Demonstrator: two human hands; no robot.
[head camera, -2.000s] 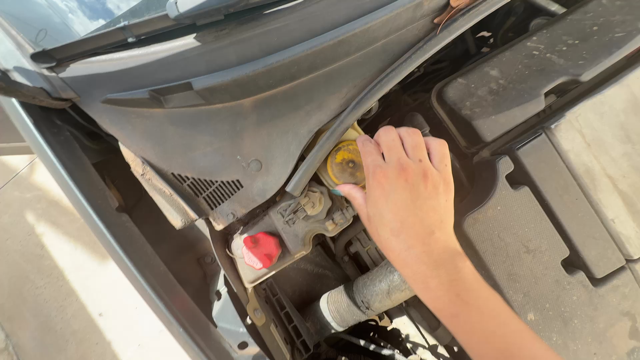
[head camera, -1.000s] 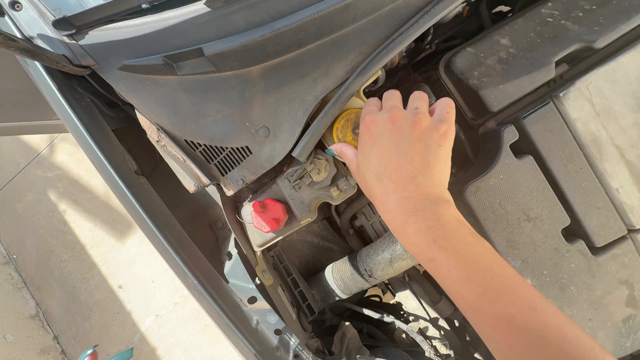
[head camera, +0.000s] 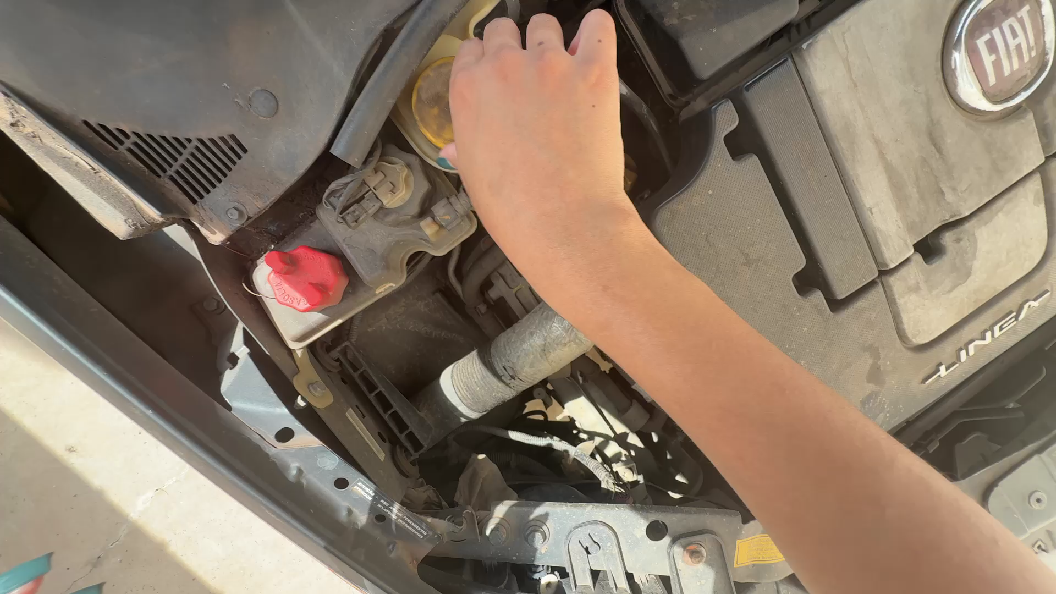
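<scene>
My right hand (head camera: 540, 124) reaches into the car's engine bay from the lower right, back of the hand up and fingers bent downward. It lies over the right side of a round yellow cap (head camera: 433, 103) on a pale reservoir. The thumb tip, with a teal nail, shows at the cap's lower edge; the other fingertips are hidden, so a grip cannot be confirmed. Below left of the hand, a red ribbed cap (head camera: 307, 279) sits on a whitish tank beside a wiring connector (head camera: 384, 186). Small teal and pinkish shapes at the bottom left corner may be left fingertips; this cannot be told.
A grey Fiat engine cover (head camera: 742, 239) fills the right side. A ribbed silver hose (head camera: 511, 363) runs under my forearm. The black plastic cowl (head camera: 190, 74) and a rubber seal (head camera: 396, 82) border the reservoir. A fender edge (head camera: 165, 412) crosses the lower left, above sunlit paving (head camera: 74, 495).
The view has shifted down toward the front of the engine bay and somewhat closer. My right hand remains over the yellow cap's right side.
</scene>
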